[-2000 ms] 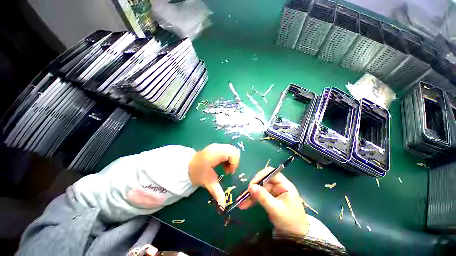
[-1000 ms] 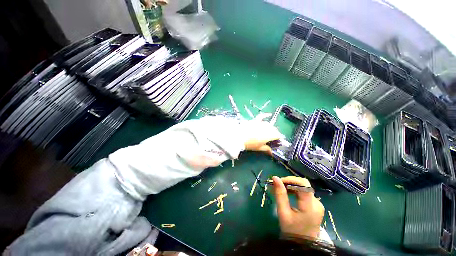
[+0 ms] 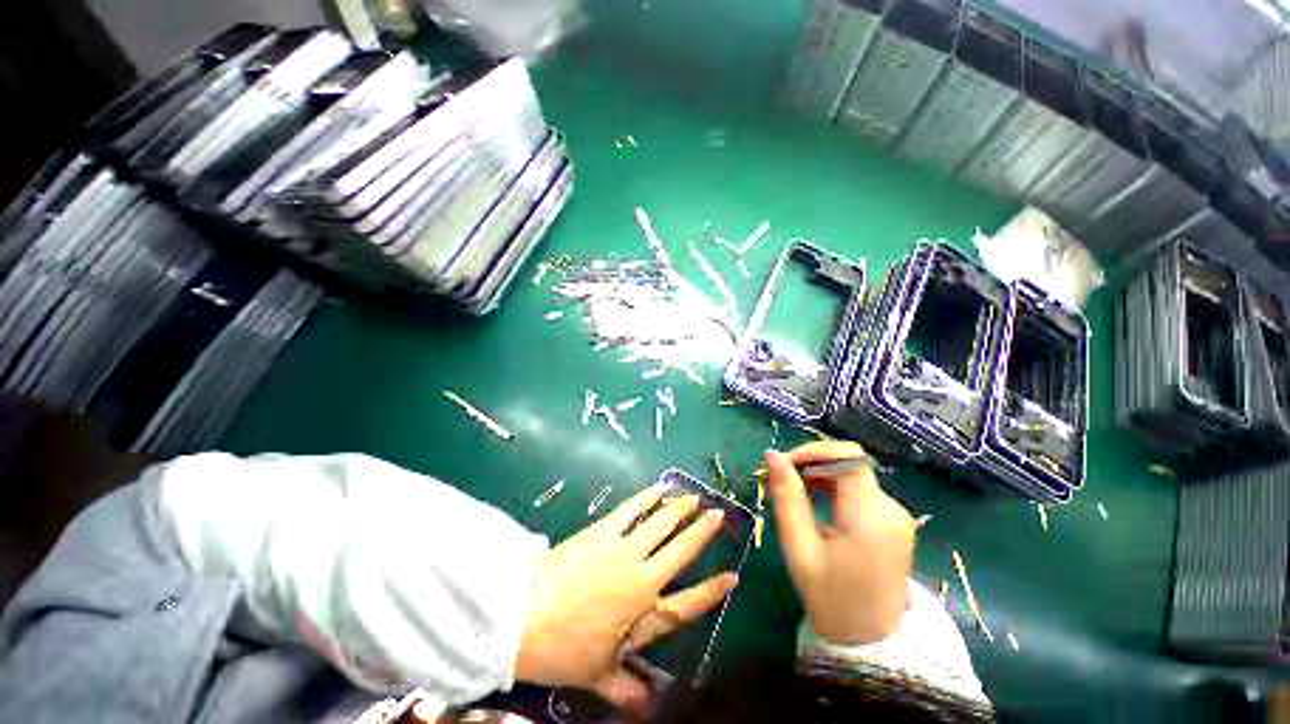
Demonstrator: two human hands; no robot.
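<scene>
A phone middle frame (image 3: 719, 618) lies on the green mat at the near edge, partly covered by my left hand. My left hand (image 3: 623, 587) is spread over the frame, fingers on its far end and right side, thumb near its lower end. My right hand (image 3: 846, 545) holds dark tweezers (image 3: 838, 467) between thumb and fingers, just right of the frame's far end; their tips are hard to make out. Thin yellow-gold strips (image 3: 478, 415) lie scattered around both hands. A heap of white-silver strips (image 3: 644, 314) lies beyond the frame.
Near stacks of frames (image 3: 927, 410) stand right of centre, with a crumpled clear bag (image 3: 1044, 252) behind. Large leaning stacks (image 3: 425, 184) fill the left. Rows of stacked frames (image 3: 990, 127) line the back; more stacks (image 3: 1188, 347) stand at right. A translucent bag (image 3: 516, 21) is at the far left.
My left hand has moved back from the near stacks and now rests on a frame at the near edge. My right hand stays nearby with the tweezers. The camera view has shifted.
</scene>
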